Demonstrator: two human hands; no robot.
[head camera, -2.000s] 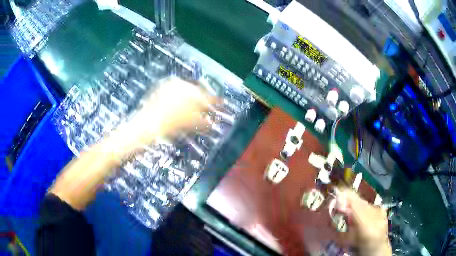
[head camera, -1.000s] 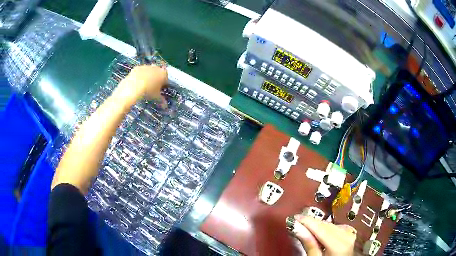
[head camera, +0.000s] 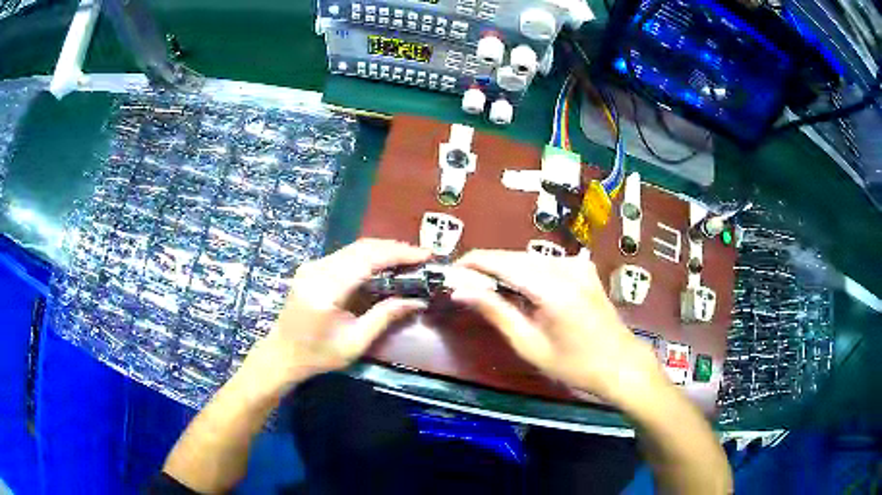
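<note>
My left hand (head camera: 338, 305) holds a short black-and-silver cylinder, likely a car charger (head camera: 401, 283), between thumb and fingers over the front left of the reddish-brown test board (head camera: 396, 184). My right hand (head camera: 527, 300) meets it from the right, its fingertips at the cylinder's silver end. A thin dark piece shows between my right fingers; I cannot tell what it is. A universal socket outlet (head camera: 442, 234) lies just behind my hands. Another socket is partly hidden behind my right hand.
Clear blister trays with rows of units lie left (head camera: 193, 222) and right (head camera: 781, 319) of the board. White test holders (head camera: 456, 160), an amber block (head camera: 592, 215) and multicoloured wires (head camera: 563, 111) stand toward the back. Stacked instruments (head camera: 435, 53) and a display screen (head camera: 696, 63) are behind.
My left hand has left the left tray and come over the board with a cylinder. My right hand has moved left to meet it. The view has turned, so the board sits more central.
</note>
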